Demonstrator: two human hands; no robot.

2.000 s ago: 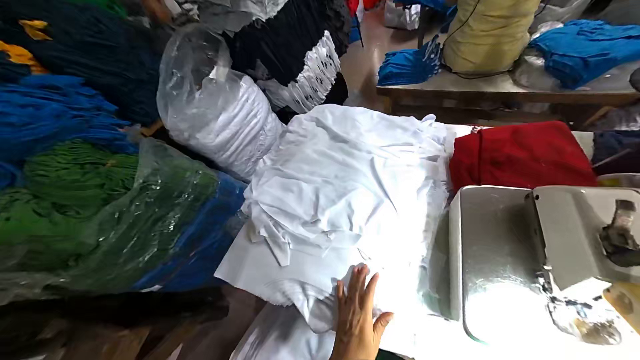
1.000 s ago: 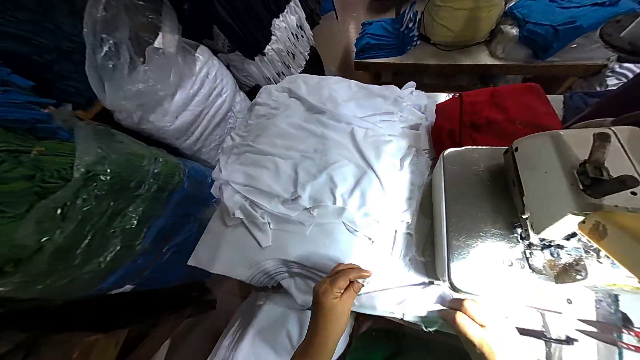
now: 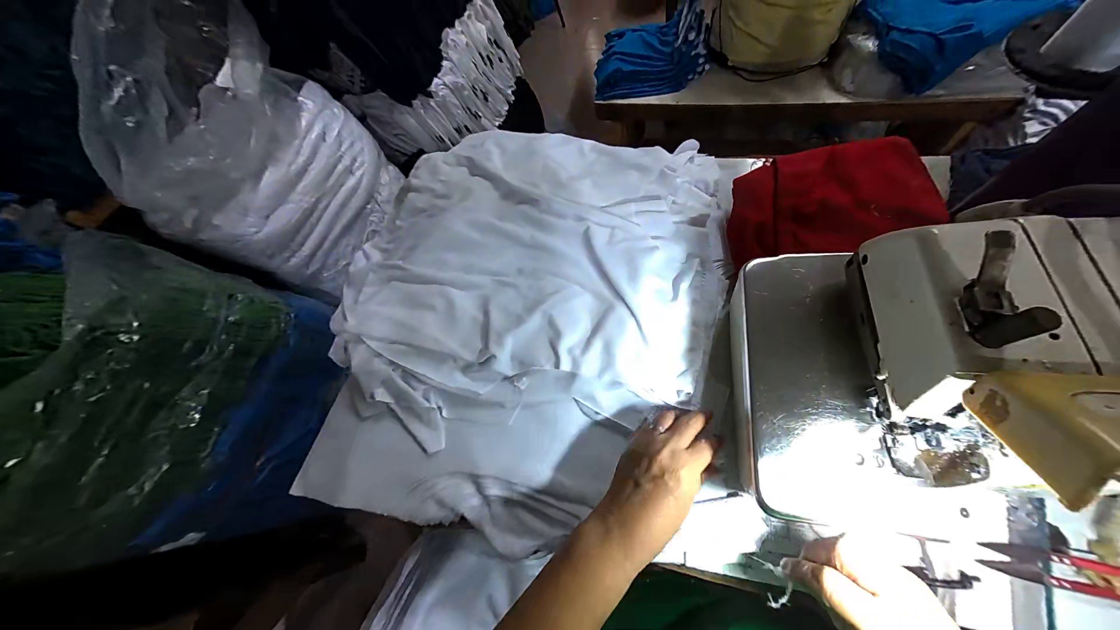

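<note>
My left hand [image 3: 665, 464] lies at the lower right of a heap of white fabric pieces [image 3: 525, 262], its fingers at the cloth; whether they pinch it cannot be told. My right hand [image 3: 849, 573] is at the table's front edge, with a small white thread scrap [image 3: 779, 595] by its fingertips; bright light washes it out. Right of the heap stands a sewing machine [image 3: 962, 289] with a metal plate [image 3: 809, 376] and an opened yellowed cover [image 3: 1050, 429]. Red-handled scissors [image 3: 1050, 564] rest to the right of my right hand.
A folded red cloth [image 3: 840, 197] lies behind the metal plate. At left are a clear plastic bag of white pieces [image 3: 289, 166] and a plastic-covered green bundle [image 3: 140, 394]. Blue fabric bundles [image 3: 652, 61] sit on a wooden bench [image 3: 787, 105] behind.
The right hand, out of view two seconds ago, came in at the table edge. A second ago both hands were at a white strip of cloth; the left hand is now up at the heap's lower right.
</note>
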